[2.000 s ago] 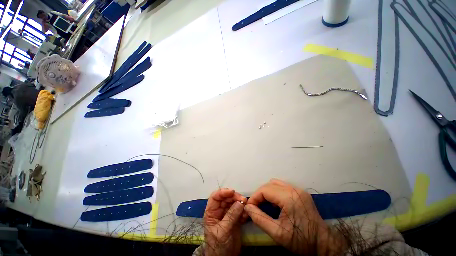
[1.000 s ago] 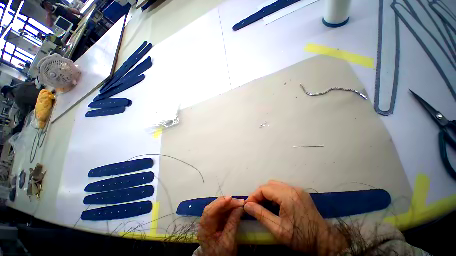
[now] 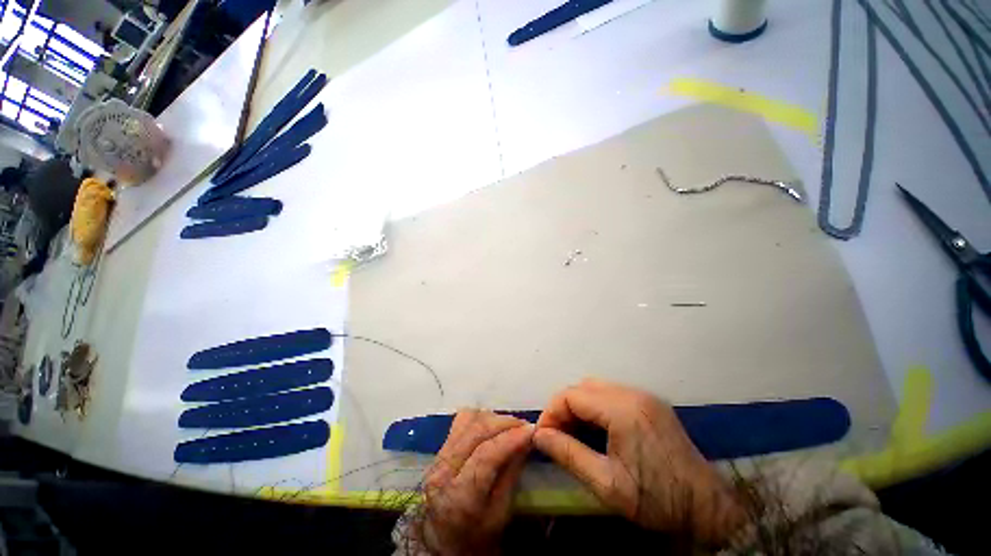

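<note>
A long navy fabric strap (image 3: 761,428) lies flat along the near edge of the beige sheet (image 3: 489,282), with a tiny pale dot near its left end. My left hand (image 3: 475,462) and my right hand (image 3: 625,445) are over the strap's left half and hide part of it. Their thumbs and index fingertips meet in a pinch. A tiny pale speck shows between the fingertips, too small to name. A needle (image 3: 688,305) lies on the sheet beyond my right hand. Tiny shiny beads or stones (image 3: 574,257) lie near the sheet's middle.
Dotted navy straps (image 3: 255,411) lie in a row at left, with fanned straps (image 3: 266,147) behind. A silvery strand (image 3: 728,182), a white thread cone (image 3: 738,15) and scissors (image 3: 958,243) are at right. Dark thread curves over the sheet's left side. A small clear bag (image 3: 364,244) lies at its corner.
The camera view has shifted a little, so the table appears slightly higher. My left fingers are closed more tightly together than before. Both hands stay pinched together over the strap.
</note>
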